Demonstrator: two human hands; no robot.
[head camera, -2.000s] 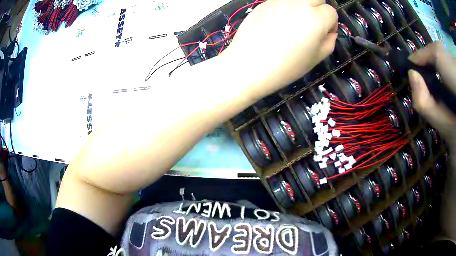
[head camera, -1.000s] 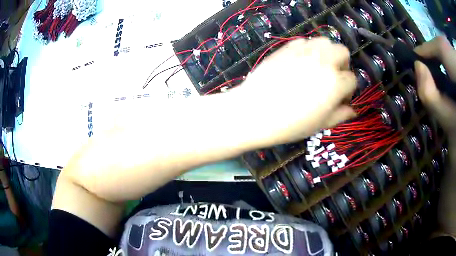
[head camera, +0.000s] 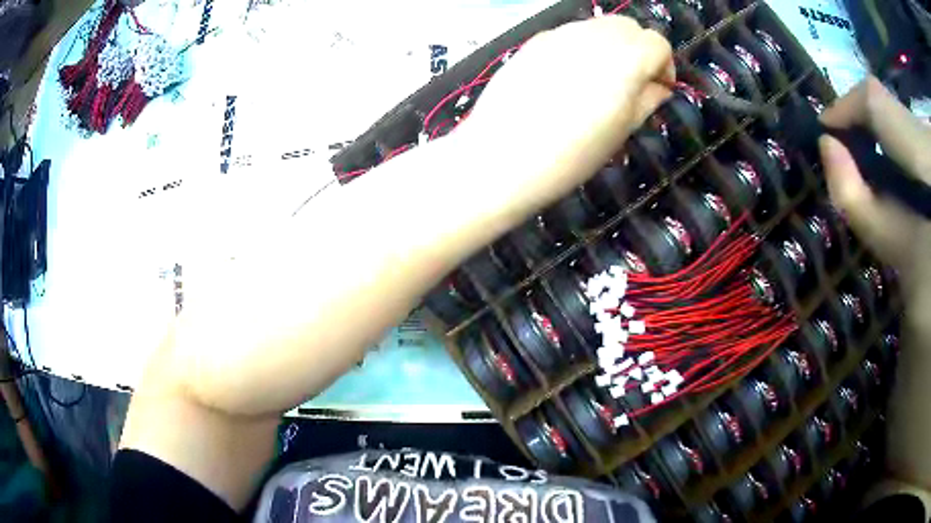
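Observation:
My left hand (head camera: 613, 77) is over the upper rows of the brown divided tray (head camera: 556, 386), its fingertips closed on a thin red lead at a black speaker. My forearm hides part of the tray. My right hand (head camera: 863, 174) holds the black soldering iron (head camera: 890, 176); its slim barrel points left, its tip close to my left fingertips. Whether the tip touches the terminal I cannot tell. Round black speakers (head camera: 541, 329) stand on edge in the cells. A fanned bunch of red leads (head camera: 704, 319) with white connectors (head camera: 610, 332) lies across the middle rows.
Red and white lead bundles (head camera: 117, 72) lie on the printed white sheet (head camera: 245, 112) at the far left. A dark box with a small red light (head camera: 902, 59) is at the top right. A dark object (head camera: 26, 230) is at the left edge. Attached leads trail over the tray's upper-left rows.
My left hand has moved from the lead bunch up to the upper row and now pinches a red lead near the iron. The iron stays close by. The view has shifted slightly.

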